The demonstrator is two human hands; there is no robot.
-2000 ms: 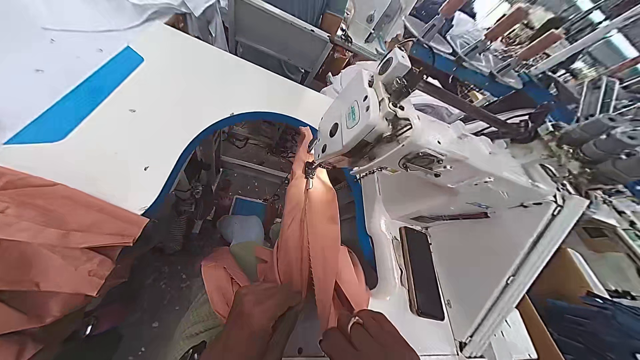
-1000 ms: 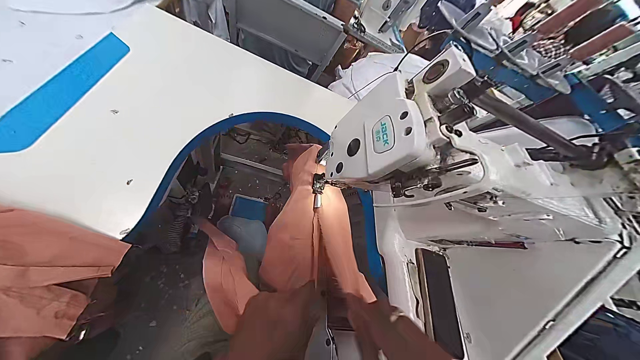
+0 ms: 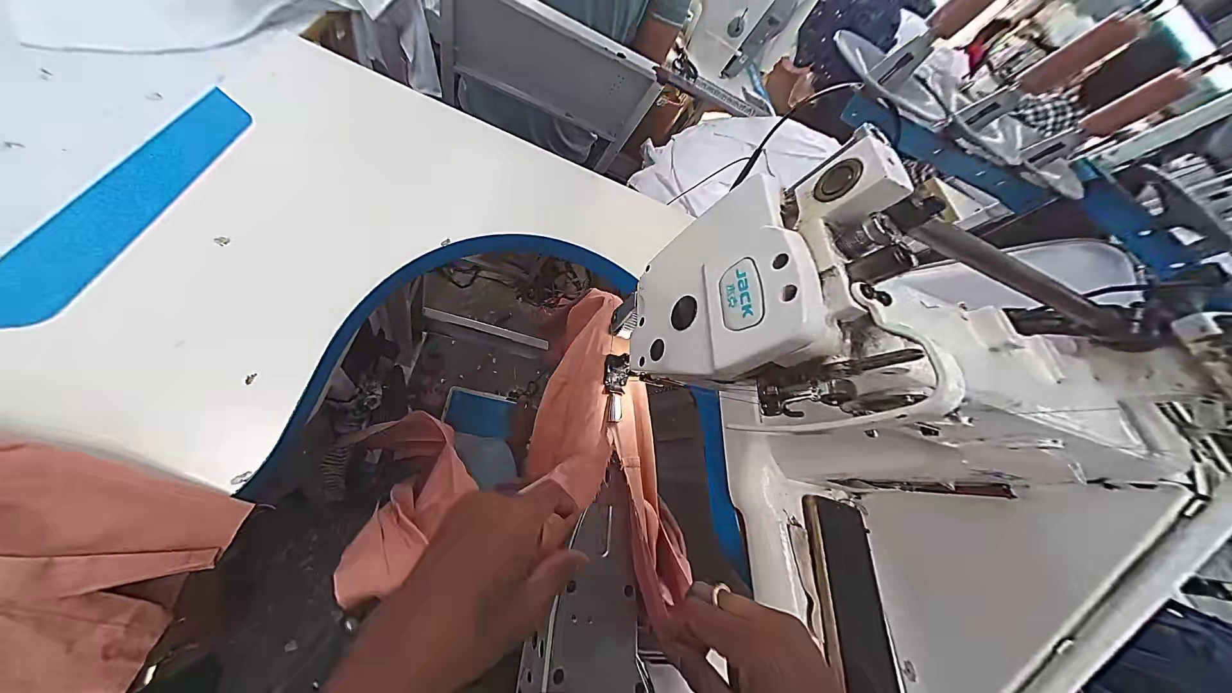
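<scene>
Salmon-coloured fabric [image 3: 568, 433] runs under the presser foot [image 3: 616, 385] of a white Jack sewing machine [image 3: 731, 308]. Its near end splits to both sides of the metal machine arm [image 3: 592, 597]. On the left of that arm, my left hand [image 3: 481, 568] grips the left part of the fabric, thumb pointing right. My right hand [image 3: 741, 630], with a ring on one finger, holds the right part low down, its fingertips partly hidden. A loose fold of the same fabric hangs left of my left hand.
A white table [image 3: 318, 183] with a blue-edged cutout curves round the machine. More salmon fabric [image 3: 87, 549] lies at its left edge. White cloth [image 3: 727, 159] is heaped behind the machine. Thread cones [image 3: 1083, 72] stand at the upper right. Part of another person's arm [image 3: 659, 34] shows at the top.
My hands, close together on the fabric a second ago, are now farther apart, one on each side of the metal arm. More of that arm is exposed between the fabric's two parts.
</scene>
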